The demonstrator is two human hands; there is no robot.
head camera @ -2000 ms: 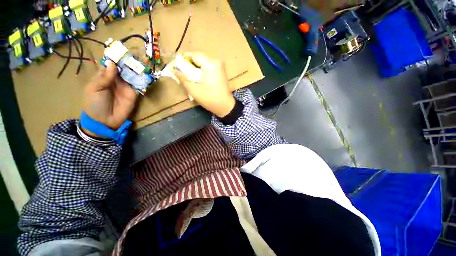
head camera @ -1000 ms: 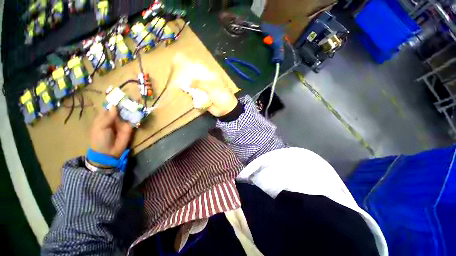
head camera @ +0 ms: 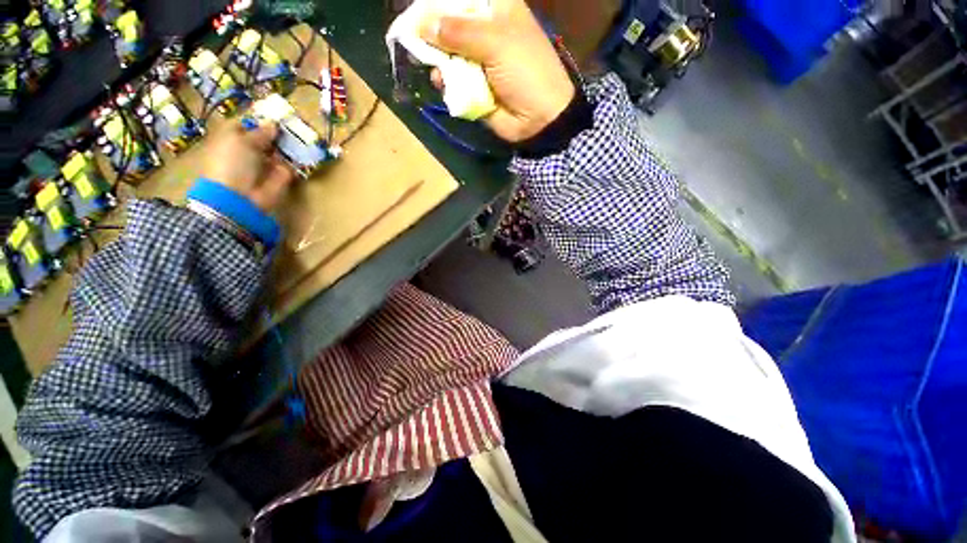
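My left hand (head camera: 246, 161), with a blue wrist strap, holds a power supply board (head camera: 300, 141) by its near-left side over the cardboard sheet (head camera: 366, 217). The board has a pale yellow block at its far end. A small wired circuit board (head camera: 334, 93) with red and white parts lies just beyond it, joined by dark lead wires. My right hand (head camera: 522, 76) is raised near the top of the view, right of the cardboard. It is closed around a white tissue or wipe (head camera: 467, 87) with a yellowish end.
Power supply boards (head camera: 53, 210) stand in a row along the cardboard's far-left edge, with more boards beyond on a dark area. Blue-handled pliers (head camera: 451, 128) lie partly hidden under my right hand. A black boxy device (head camera: 660, 45) is at the upper right. Blue bins (head camera: 869, 392) stand on the right.
My right hand has moved away from the boards, up and to the right, with the white wipe. My left hand and its board sit higher in the view, which has shifted.
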